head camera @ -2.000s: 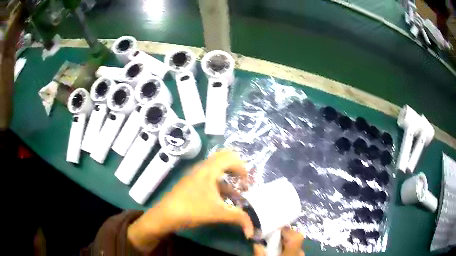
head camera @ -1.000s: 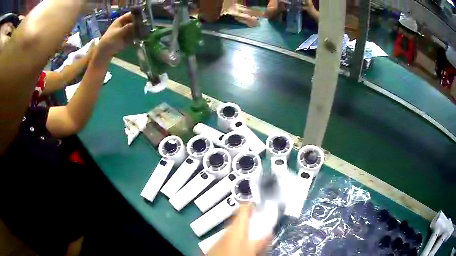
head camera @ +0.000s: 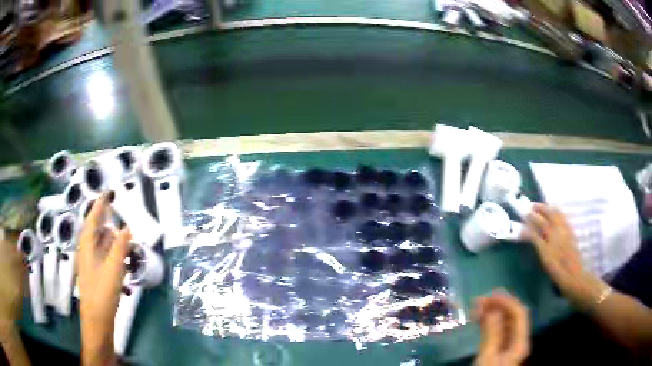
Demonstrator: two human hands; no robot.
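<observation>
My left hand is over the group of white handheld bodies at the left, fingers apart; no item shows in its grip. A white body with a dark centre lies beside it. My right hand is blurred, fingers loosely curled, below the white bodies at the right; I see nothing in it. Black round inserts lie in rows on a shiny clear plastic film between my hands. At the right, a white body lies near others.
Another person's hand reaches in from the right to a white body's handle. A neighbour's arm is at the far left edge. A printed white sheet lies at the right. A pale bench edge and post border the green belt.
The view has swung back right. The white body in my left hand has left its grip. My right hand has come into view at the right, and another person's hand has reached in there.
</observation>
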